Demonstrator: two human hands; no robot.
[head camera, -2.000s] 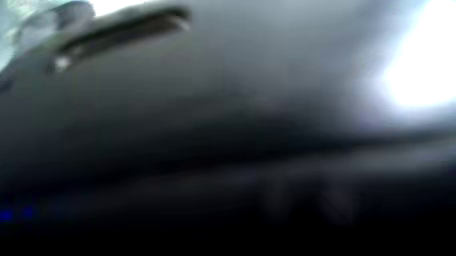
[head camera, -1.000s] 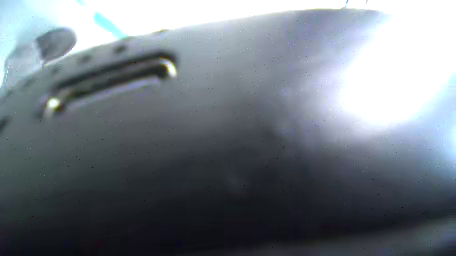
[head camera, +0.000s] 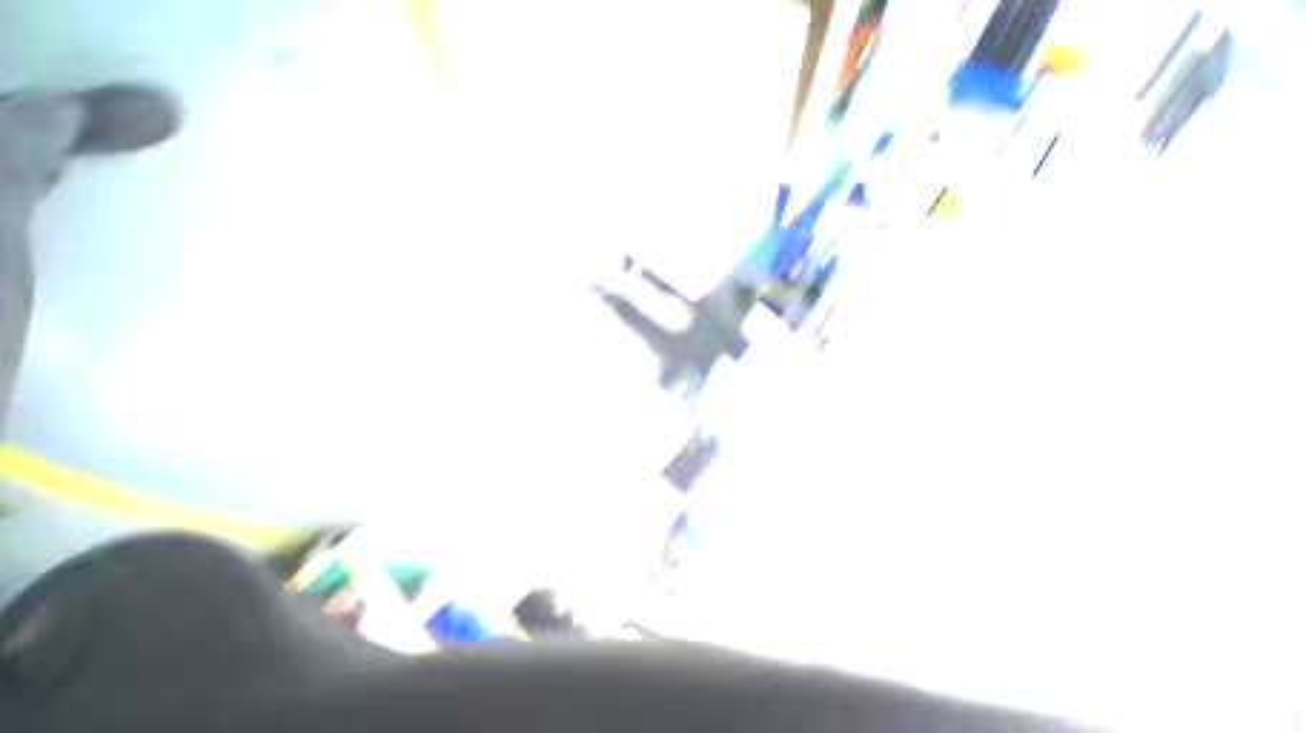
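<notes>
A dark grey, blurred curved body (head camera: 602, 693) runs along the bottom edge, very close to the lens, with a rounded bulge (head camera: 158, 616) at its left end. I cannot tell for sure what it is. No port or light shows on it. Neither of my hands can be made out in the picture. A grey leg with a dark shoe (head camera: 129, 118) reaches in at the upper left edge; whose it is cannot be told.
The view is tilted and overexposed. A person in blue and grey (head camera: 716, 308) stands mid-picture. A yellow floor line (head camera: 129, 501) curves at the left. Blurred blue, green and dark items (head camera: 466, 624) lie above the dark body. A blue item (head camera: 988, 86) shows upper right.
The black body with the metal-rimmed slot no longer fills the picture; only a dark curved shape remains at the bottom. The hall, floor line and a person have come into view.
</notes>
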